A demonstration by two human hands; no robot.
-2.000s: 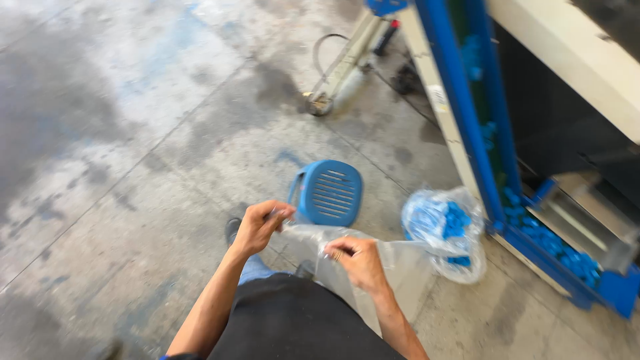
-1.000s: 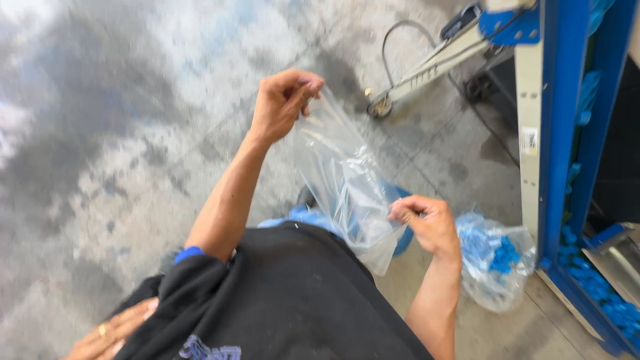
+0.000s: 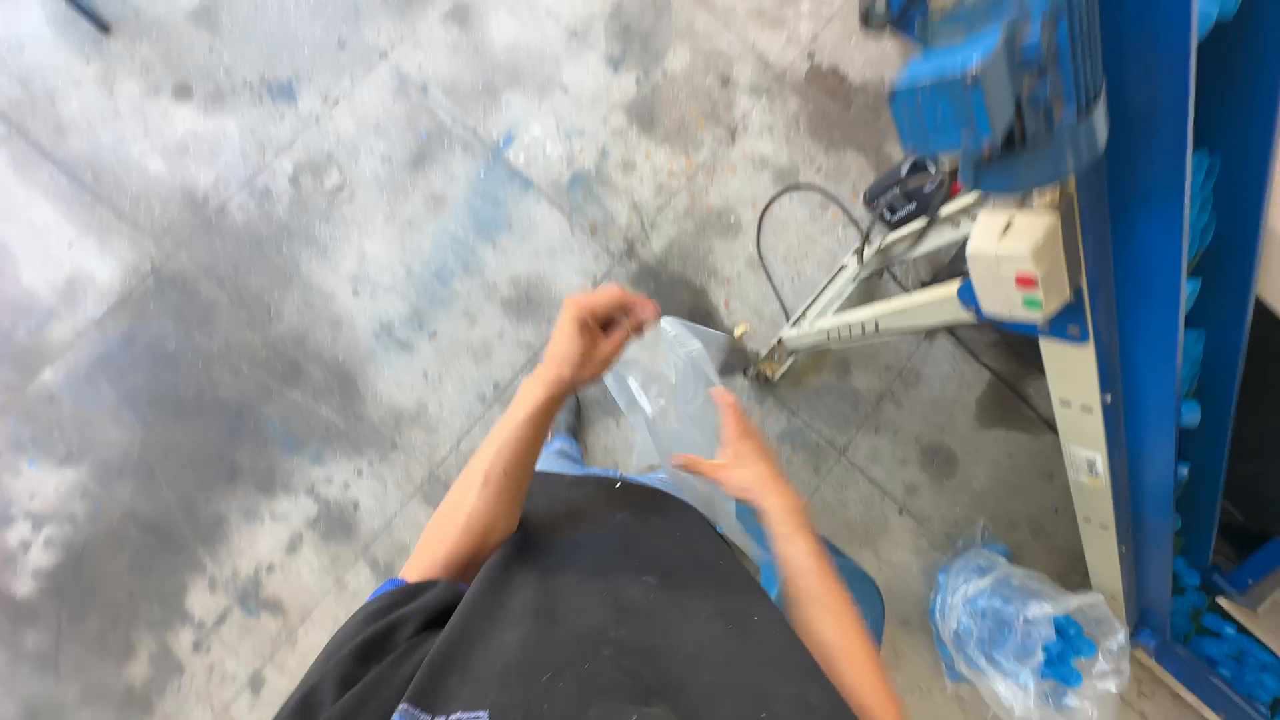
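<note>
My left hand (image 3: 602, 335) pinches the top corner of a clear plastic bag (image 3: 665, 390), which hangs down in front of my body. Beside the bag's right edge is my right hand (image 3: 738, 455), blurred, with thumb and fingers spread apart and nothing plainly held in it. The bag looks flat, with no contents visible. Part of its lower end is hidden behind my right hand and the black garment on my torso.
A blue plastic stool (image 3: 855, 590) stands partly behind my right forearm. On the floor at lower right lies a clear bag of blue parts (image 3: 1035, 640). A blue-framed conveyor (image 3: 1145, 330) with a motor (image 3: 960, 95), switch box (image 3: 1018, 265) and angled leg (image 3: 880, 318) rises at the right.
My right hand has let go of the clear bag and its fingers have spread; my left hand still holds the bag. The other hand at lower left a second ago is out of view.
</note>
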